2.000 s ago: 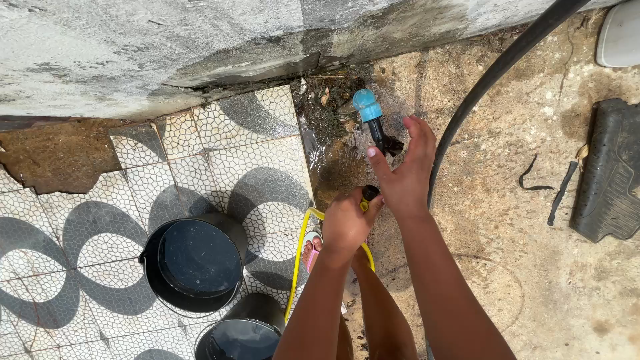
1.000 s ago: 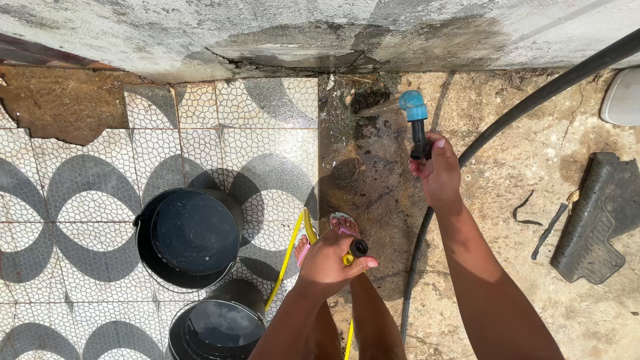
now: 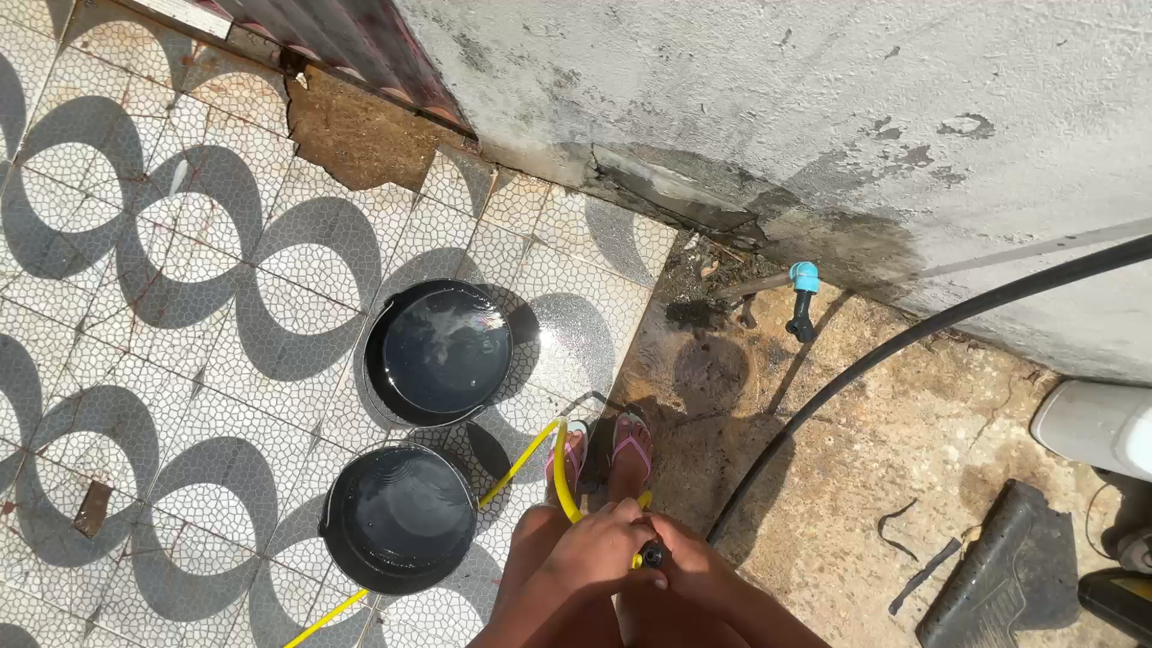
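Observation:
Low in the head view, my left hand (image 3: 601,551) is closed on a yellow hose (image 3: 565,481) near its black end fitting (image 3: 652,553). My right hand (image 3: 686,556) is closed around the same hose end, touching the left; its fingers are partly hidden. Beyond my feet stands a pipe with a light blue elbow (image 3: 804,277) and a black plastic tap (image 3: 799,317); neither hand touches it. To my left, two black buckets hold water, one farther off (image 3: 441,353) and one nearer (image 3: 400,519).
A thick black hose (image 3: 864,360) arches across the right side. Ahead rises a stained plaster wall (image 3: 765,99). A black rubber-like mat (image 3: 1012,567) and a white container (image 3: 1098,427) lie at the right. Patterned tiles (image 3: 310,288) cover the left floor.
My right hand has left the black tap and come back to the yellow hose's end beside my left hand. The view has swung to the left.

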